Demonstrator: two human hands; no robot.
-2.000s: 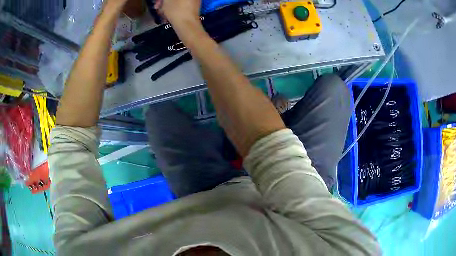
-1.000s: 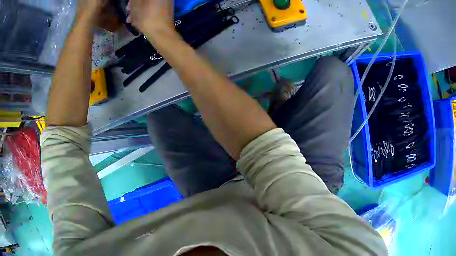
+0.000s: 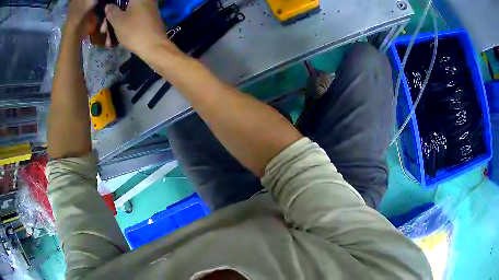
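My left hand (image 3: 82, 15) is at the top left edge of the head view, partly cut off. My right hand (image 3: 133, 24) is beside it, with its fingers at an orange-brown block (image 3: 99, 36). Something black (image 3: 112, 5) shows between the two hands; whether either holds it cannot be told. Several black straps (image 3: 201, 28) with looped ends lie on the grey metal table (image 3: 262, 49), partly behind my right hand and forearm. A bright blue thing (image 3: 178, 10) lies behind the straps.
Yellow button boxes sit at the table's left (image 3: 103, 109) and back (image 3: 294, 7). A blue bin (image 3: 420, 164) full of black straps stands right of my legs, with a thin clear hose (image 3: 420, 93) hanging over it. Another blue bin (image 3: 167, 221) is at lower left.
The view has shifted, so the table and straps sit further left and the right bin higher. Both hands stay close together at the block. The left button box's green button now shows.
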